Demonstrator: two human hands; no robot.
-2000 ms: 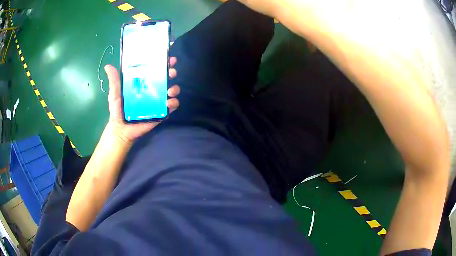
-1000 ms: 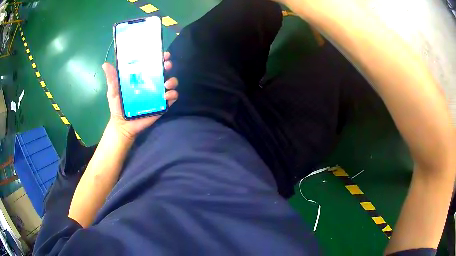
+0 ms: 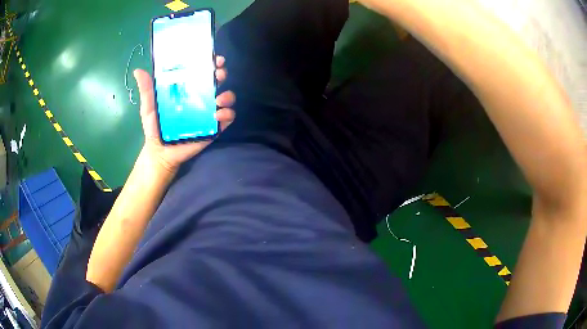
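A smartphone (image 3: 185, 77) with a black edge and a bright white and blue screen is upright at the upper left. My left hand (image 3: 172, 153) holds it from below and behind, with the thumb along its left edge and the fingertips showing at its right edge. My right arm enters from the lower right and bends up past the top edge. My right hand is cut off by the top edge, so its fingers and anything in them are hidden.
Green floor (image 3: 90, 58) has yellow-and-black striped tape (image 3: 58, 128) at the left and lower right. A blue crate (image 3: 48, 215) stands at the left edge. White strips (image 3: 412, 261) lie on the floor at lower right. A pale surface (image 3: 544, 32) shows at the upper right.
The phone and my left hand sit slightly higher in the picture, and the view has shifted a little. The hold on the phone is the same.
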